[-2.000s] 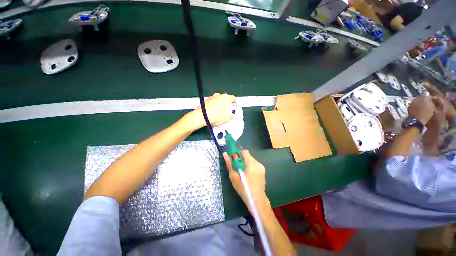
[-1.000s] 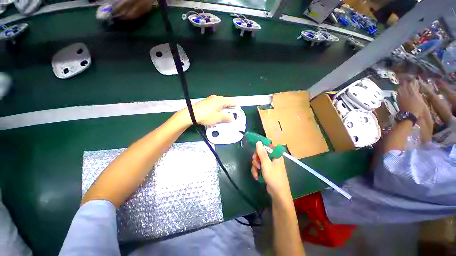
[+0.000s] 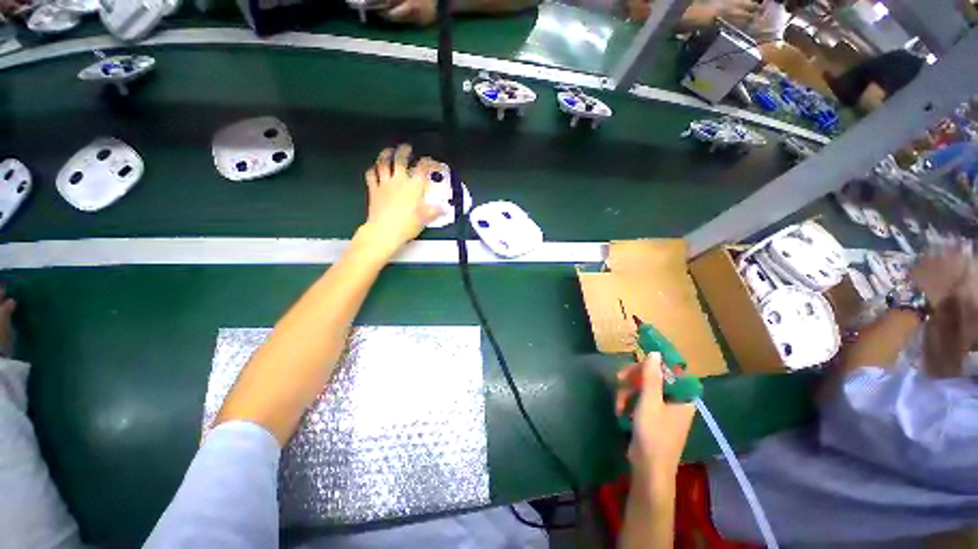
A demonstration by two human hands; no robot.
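My left hand (image 3: 399,198) is on the belt's near side, its fingers over a white plastic cover (image 3: 442,193), which the black power cord (image 3: 462,231) partly crosses. Another white cover (image 3: 507,228) lies just right of it at the white strip. My right hand (image 3: 651,402) holds the green hot glue gun (image 3: 665,359), its dark nozzle pointing up and left over the cardboard flap (image 3: 633,306). A translucent glue stick (image 3: 736,466) runs from the gun's rear. The bubble wrap sheet (image 3: 397,418) lies beneath and beside my left forearm.
More covers lie on the conveyor belt (image 3: 332,204) at left. Part-built units (image 3: 501,94) stand on the far lane. An open cardboard box (image 3: 740,311) holds stacked white shells (image 3: 799,322) at right, beside a slanting grey post (image 3: 794,161). Neighbouring workers' hands and sleeves show at right.
My left hand has moved up and left from the near cover to another on the belt. That near cover now lies at the strip. The glue gun has moved right, away from it.
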